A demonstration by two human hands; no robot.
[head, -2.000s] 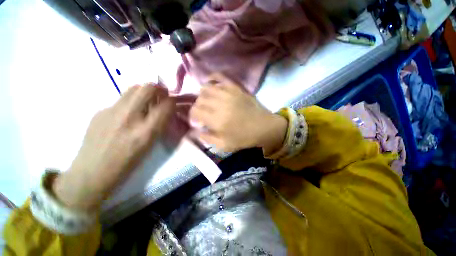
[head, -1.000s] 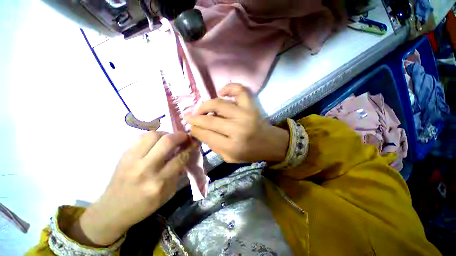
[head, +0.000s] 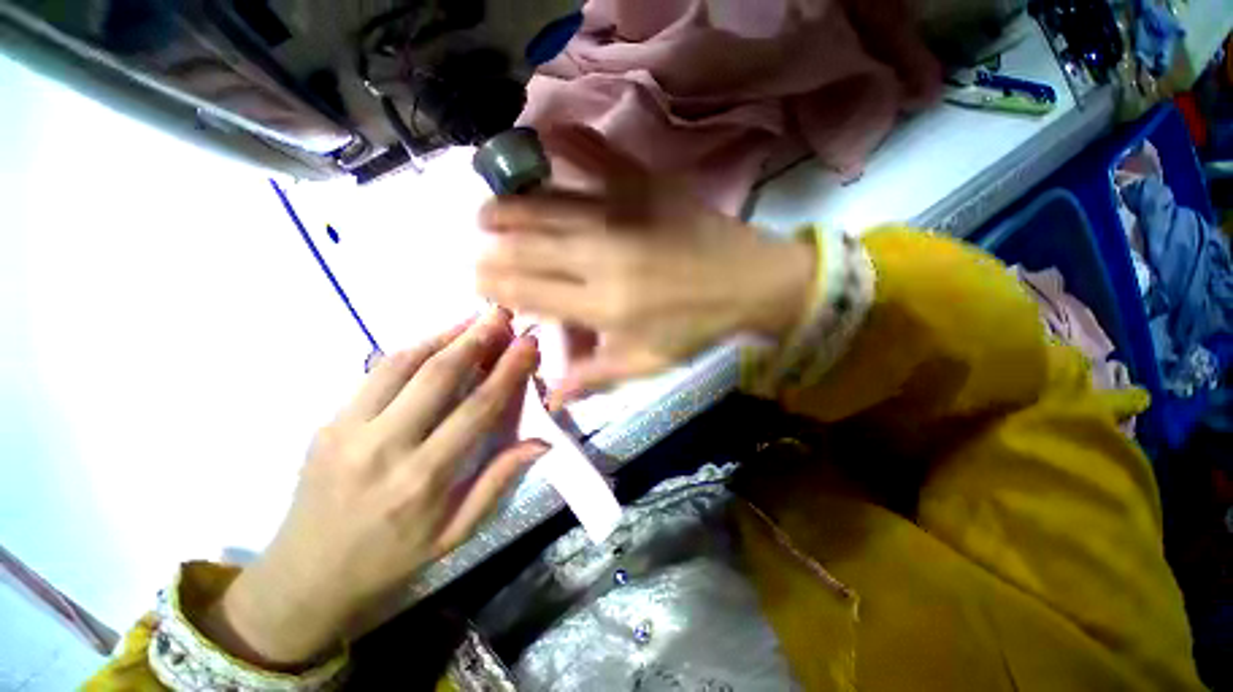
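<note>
The pink garment piece [head: 676,115] lies in loose folds right of and behind the sewing machine head [head: 284,81]. A pale strip [head: 579,489] hangs from my fingers over the table edge toward my lap. My left hand [head: 419,439] is on the bed with its fingertips pinching the strip and cloth. My right hand [head: 622,277] is blurred, just below the round dark knob [head: 513,161], over the pink cloth; its fingers look bent, and what they hold is hidden. The needle area is dark and unclear.
Yellow-green snips [head: 1001,92] lie at the table's right edge. A blue basket [head: 1082,257] with pink garments stands right of the table, beside another with blue cloth [head: 1170,257]. A narrow ribbon [head: 57,599] lies at the lower left.
My right hand has moved up and right toward the knob, opening out flatter. My left hand stays near the table edge at the strip. The puckered edge seen earlier is now covered.
</note>
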